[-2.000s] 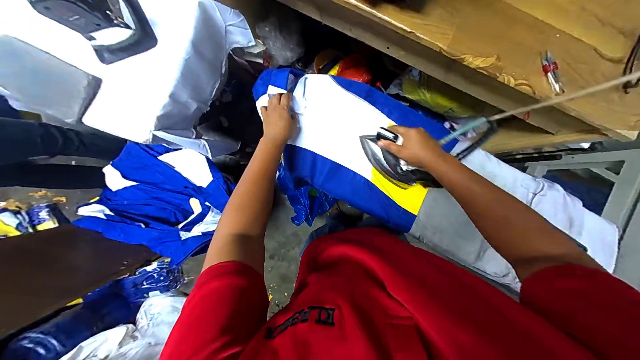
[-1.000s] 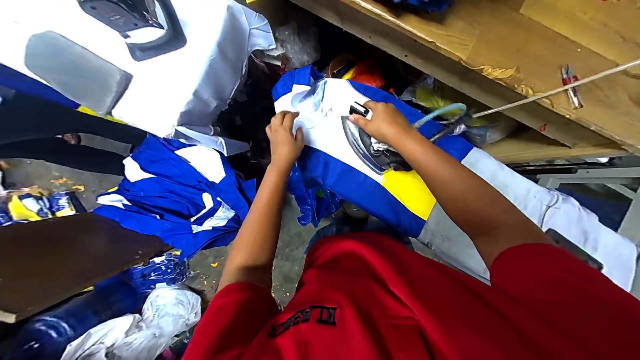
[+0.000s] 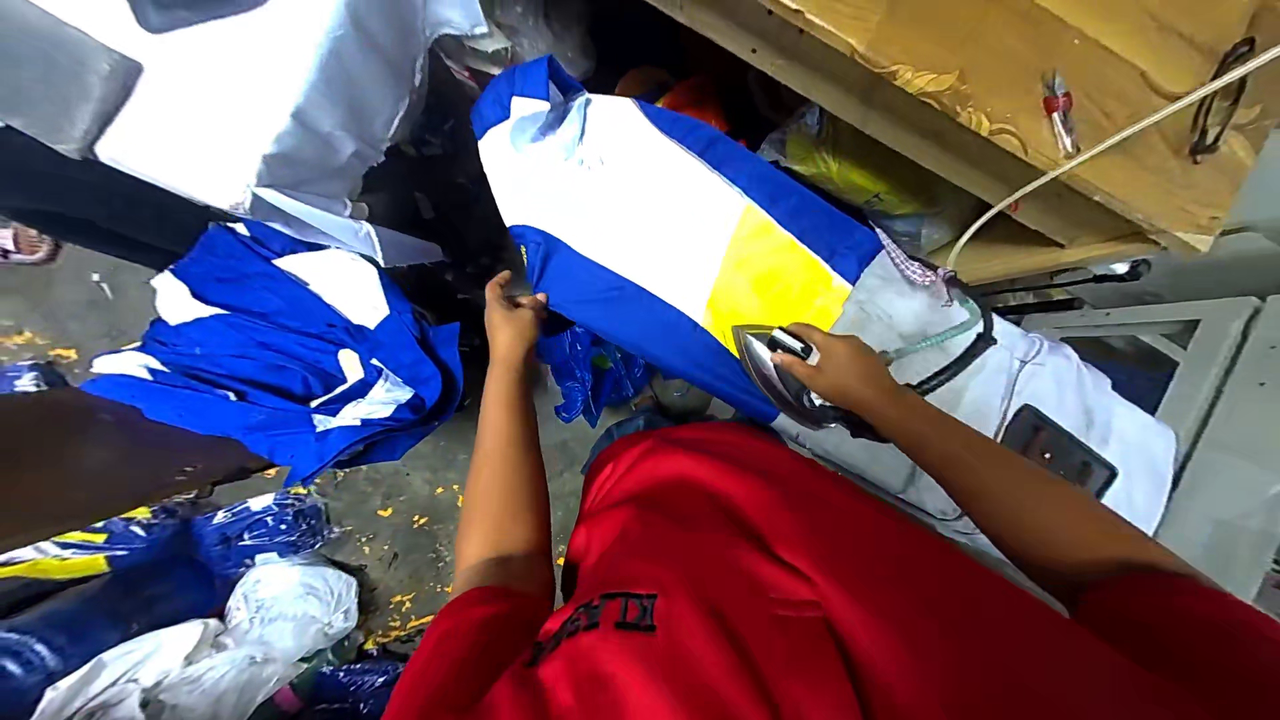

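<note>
A blue, white and yellow garment [image 3: 620,180] lies spread along a padded ironing board [image 3: 910,300]. My right hand [image 3: 840,370] grips the handle of a clothes iron [image 3: 775,375], whose soleplate is over the garment's yellow and blue parts near the board's front edge. My left hand [image 3: 515,315] is at the garment's blue near edge, with the fabric between thumb and fingers. From the iron, a hose and cord run back to the right, past the board's grey cover.
A wooden table [image 3: 930,70] at the back holds small snips [image 3: 1060,115]. A dark phone [image 3: 1058,450] lies on the board's right end. To the left are a heap of blue and white garments [image 3: 280,340], a white-covered surface [image 3: 260,90] and plastic bags [image 3: 290,610] on the floor.
The iron in my right hand has moved from the white part to the yellow end, toward the board's near edge. My left hand has left the garment's top for its near blue edge.
</note>
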